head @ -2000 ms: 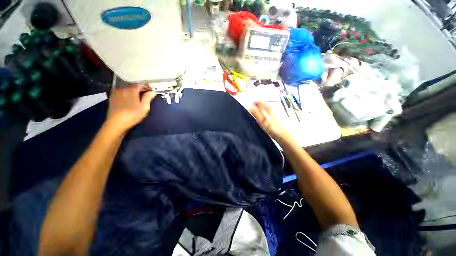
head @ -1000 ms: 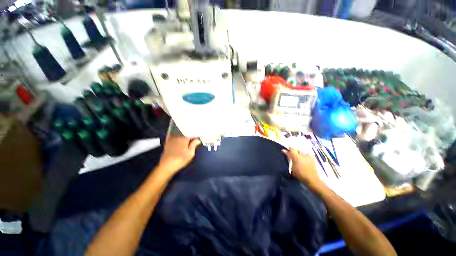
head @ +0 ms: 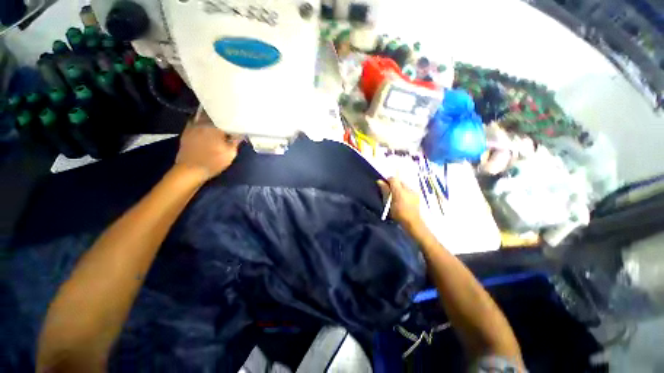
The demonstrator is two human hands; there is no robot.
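Note:
The navy garment (head: 320,169) lies under the head of the sewing machine (head: 240,80), its matt edge at the needle area and its shiny crinkled lining (head: 313,233) toward me. My left hand (head: 206,149) grips the cloth just left of the needle area. My right hand (head: 399,200) pinches the garment's right edge, with a short white strip showing beside the fingers. The presser foot (head: 269,143) is blurred and partly hidden by the machine head.
Thread cones (head: 76,116) stand at the left. The control panel (head: 404,109), blue plastic bag (head: 456,131) and clear plastic bundle (head: 542,193) are at the right. Slim tools (head: 433,186) lie on the white table (head: 466,218). White cord ends (head: 419,339) lie on dark cloth below.
The view has tilted down and shifted since a second ago. The cloth edge by the needle now looks wavier, and a white strip shows at my right hand. Both hands still hold the garment.

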